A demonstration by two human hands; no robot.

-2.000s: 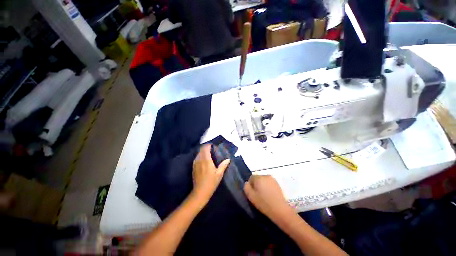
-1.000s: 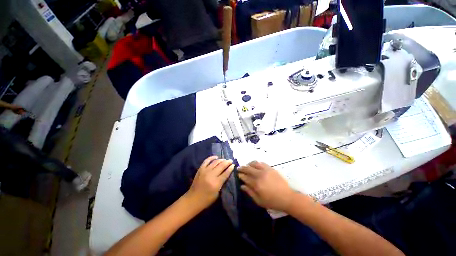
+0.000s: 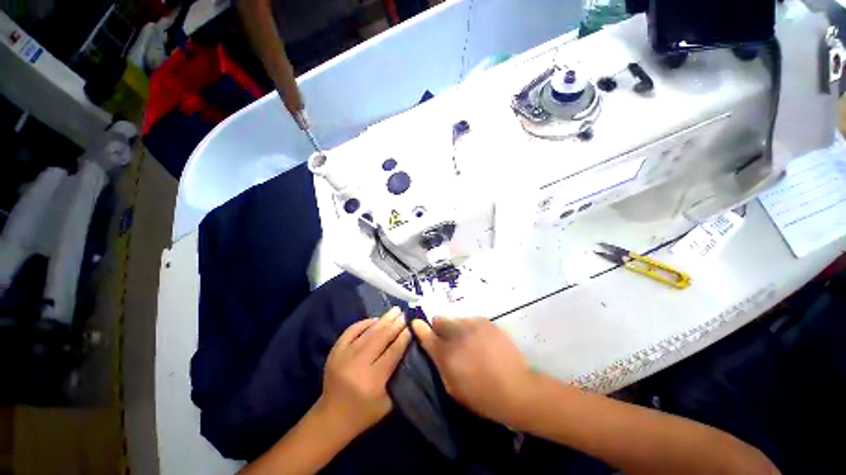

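A large dark navy garment piece (image 3: 255, 278) lies left of the needle and runs down under my hands. A greyer narrow band (image 3: 424, 394) lies on it between my hands. My left hand (image 3: 365, 364) presses and grips the cloth left of the band. My right hand (image 3: 475, 364) pinches the band's edge, its fingertips touching or nearly touching my left ones. Both hands are just in front of the presser foot area (image 3: 436, 283) of the white sewing machine (image 3: 594, 158). The cloth edge reaches the foot; whether it is under the foot I cannot tell.
Yellow snips (image 3: 649, 267) lie right of the needle on the white table (image 3: 547, 343). A paper sheet (image 3: 812, 209) lies at the right. A wooden-handled rod (image 3: 275, 60) stands behind the needle end. A pale blue trough (image 3: 223, 158) runs along the back. Dark cloth (image 3: 761, 390) hangs at lower right.
The view has moved closer to the needle. Both hands have brought the band and cloth up to the presser foot, and the fingertips have come together there.
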